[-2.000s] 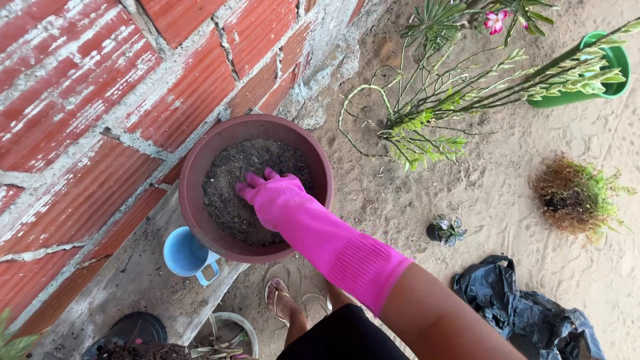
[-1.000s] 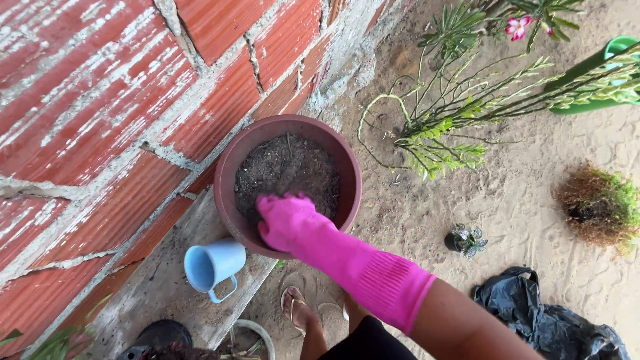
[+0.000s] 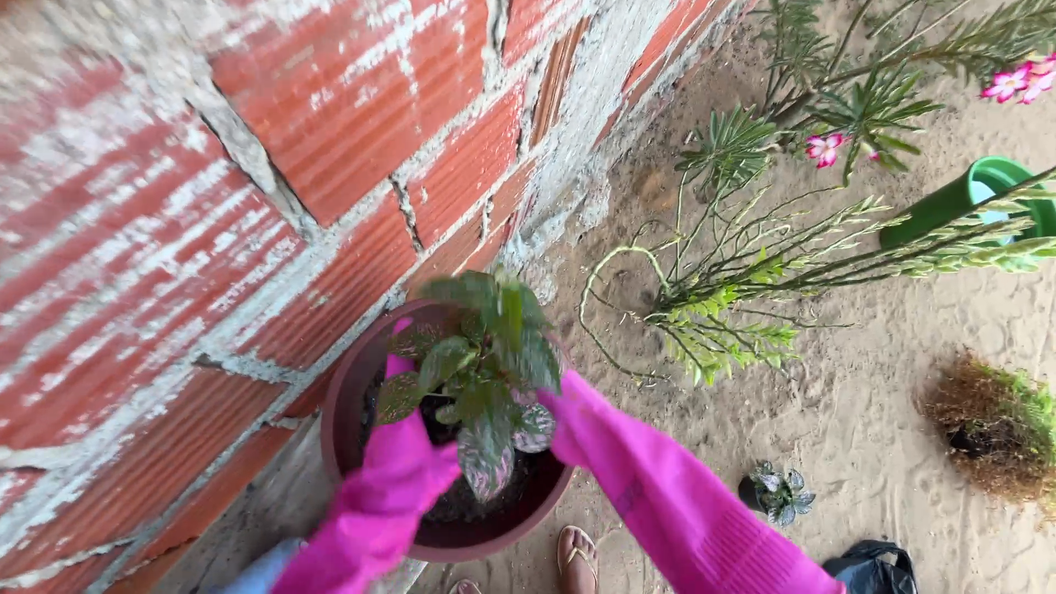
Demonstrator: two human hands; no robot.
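A leafy plant with green and pink-speckled leaves (image 3: 487,388) stands over the brown plastic pot (image 3: 487,549), with dark soil (image 3: 470,499) below it. My left hand (image 3: 404,470), in a pink rubber glove, reaches into the pot on the plant's left side. At the plant's right side is my right hand (image 3: 569,421), also gloved in pink, near the pot's rim. Leaves hide the fingers of both hands, so their hold on the plant or its root ball cannot be made out.
A red brick wall (image 3: 346,99) rises close at the left. On the sand to the right are a thin-stemmed plant (image 3: 701,305), a green container (image 3: 932,206), a small potted plant (image 3: 780,495), a dry bushy plant (image 3: 990,429) and a black plastic bag (image 3: 874,569).
One gloved hand was in the pot's soil earlier; now both gloved hands are at the pot. The leafy plant has come into view over it.
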